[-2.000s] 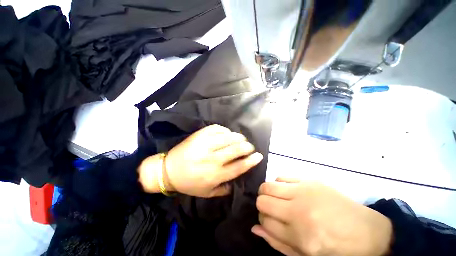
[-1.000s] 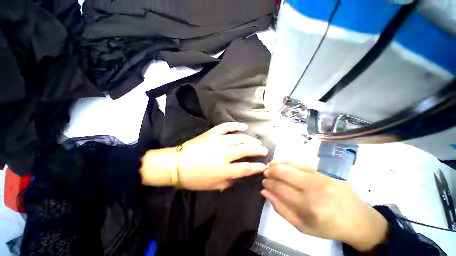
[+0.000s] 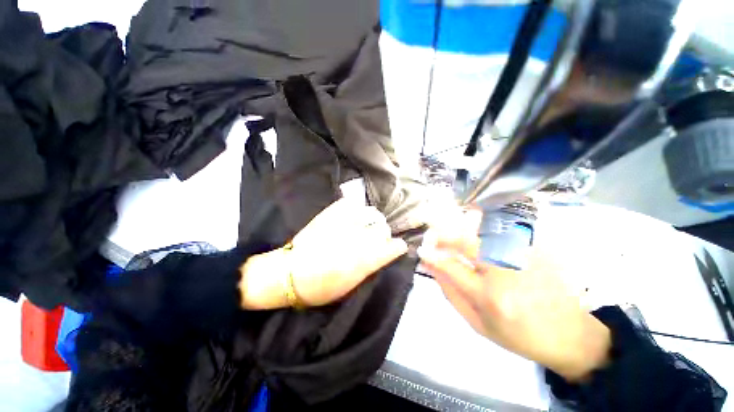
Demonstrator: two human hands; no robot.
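Dark brown-black cloth (image 3: 322, 346) lies on the table left of the needle and hangs over its front edge. My left hand (image 3: 342, 249), with a yellow bracelet at the wrist, grips the cloth with its fingers bent in. A small white piece (image 3: 352, 190) shows just above these fingers. My right hand (image 3: 503, 294) pinches the cloth's right edge close to the needle area; its fingertips are washed out by bright light. The sewing machine head (image 3: 475, 96) with a blue stripe stands above. Its presser foot (image 3: 443, 173) is blurred.
A dark crumpled cloth pile (image 3: 56, 153) lies at the left, gathered dark pieces (image 3: 217, 48) behind. A blue-grey translucent cup (image 3: 507, 240) is right of the needle. Thread snips (image 3: 715, 290) lie at far right. A red bin (image 3: 42, 334) is lower left. A scale (image 3: 435, 396) runs along the table's edge.
My right hand has moved up closer to the needle. My left hand's fingers have curled in on the cloth. The cloth is more bunched, and the white piece now shows. The view has shifted.
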